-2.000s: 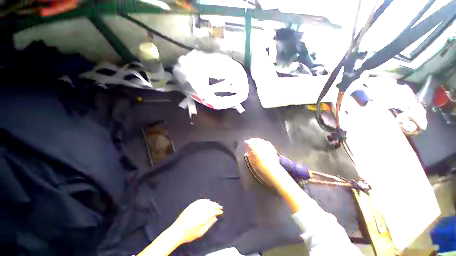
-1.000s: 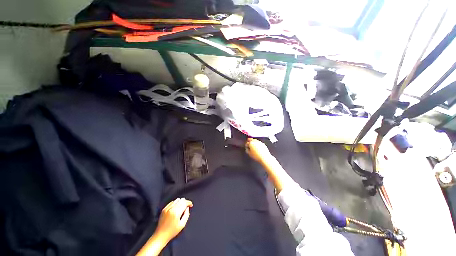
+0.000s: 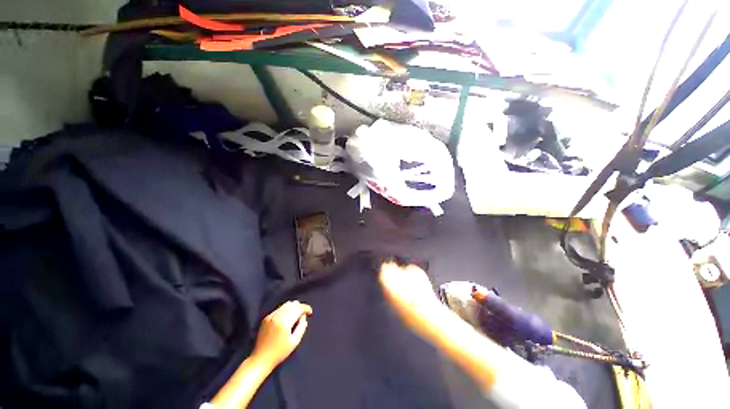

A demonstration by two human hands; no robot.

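A dark garment piece (image 3: 344, 335) lies flat in front of me. My left hand (image 3: 284, 331) rests on its left part, fingers slightly curled and thumb apart, holding nothing visible. My right hand (image 3: 407, 289) is blurred over the piece's upper right edge. A thin dark shape shows at its fingertips; I cannot tell whether it is held. The steam iron (image 3: 464, 299), with a purple-wrapped handle, stands right of my right hand, not held. My right forearm passes just in front of it.
A heaped dark garment pile (image 3: 136, 264) fills the left. A smartphone (image 3: 315, 245) lies beyond the piece. Behind are a bottle (image 3: 322, 137), white strips (image 3: 268, 145), a white plastic bag (image 3: 384, 156) and a white box (image 3: 520, 192). Cables (image 3: 620, 192) hang at right.
Since one second ago, my right hand has moved back toward me from near the white bag onto the garment edge. Two seconds ago it held the iron, which now stands released. My left hand has moved left.
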